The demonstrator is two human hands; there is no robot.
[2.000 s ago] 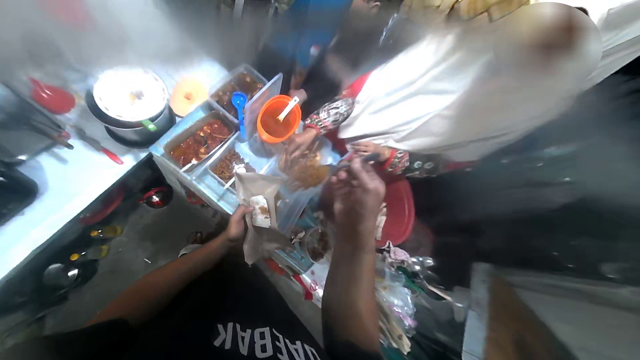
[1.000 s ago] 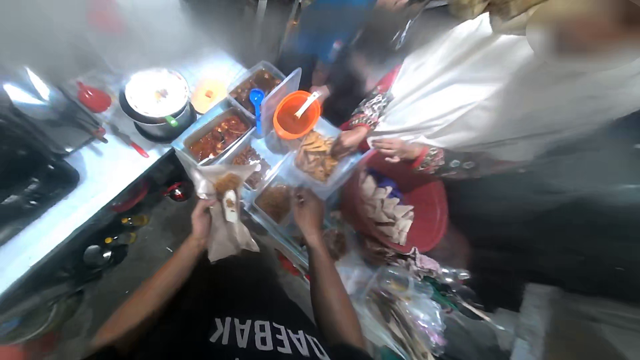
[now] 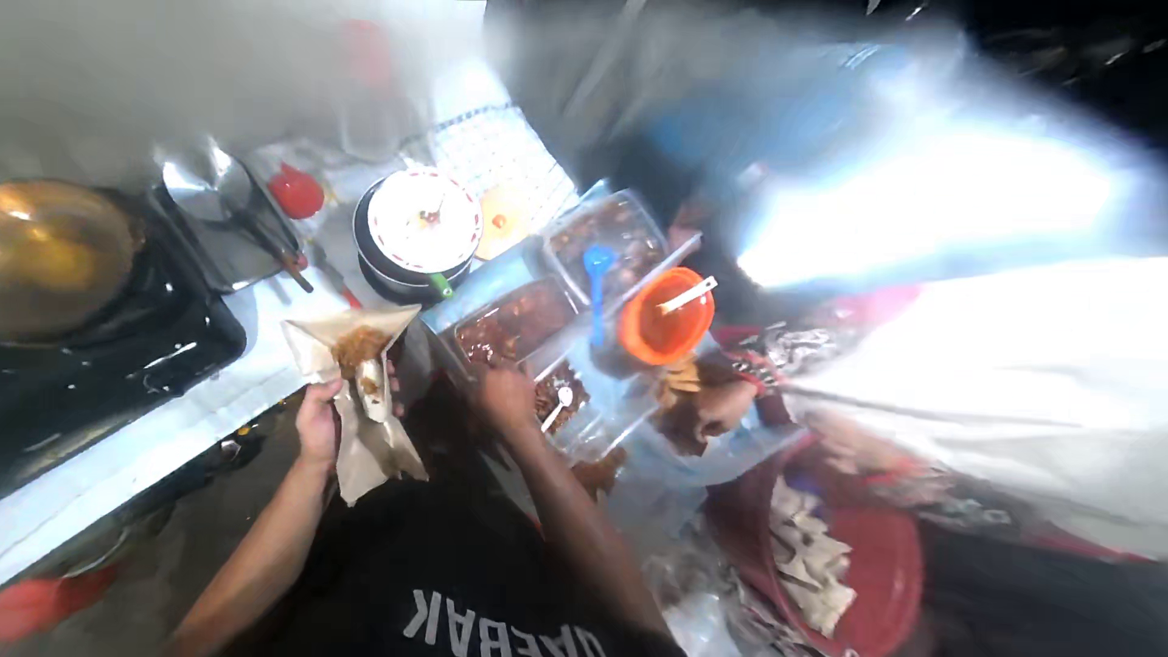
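Note:
My left hand (image 3: 321, 415) holds a sheet of brown food paper (image 3: 374, 456) folded up around food. Brown shredded food (image 3: 359, 345) and a whitish roll-like piece (image 3: 371, 391) lie in the paper. My right hand (image 3: 506, 397) is at the near edge of a clear plastic container of red saucy food (image 3: 516, 324); its fingertips are blurred, so whether they grip anything is unclear. Just right of it, a white spoon (image 3: 557, 408) rests in a container of dark reddish food (image 3: 554, 388).
A co-worker's hand (image 3: 725, 406) is over fried pieces. Near it stand an orange tub (image 3: 666, 315) with a white spoon and a red basin (image 3: 876, 557) of wrapped pieces. A lidded pot (image 3: 424, 224), a metal tray (image 3: 219, 237) and a pan (image 3: 59, 260) of oil stand left.
My right hand has moved left, from the brown food container to the red saucy one. The co-worker's hand stays by the fried pieces. The view has swung left.

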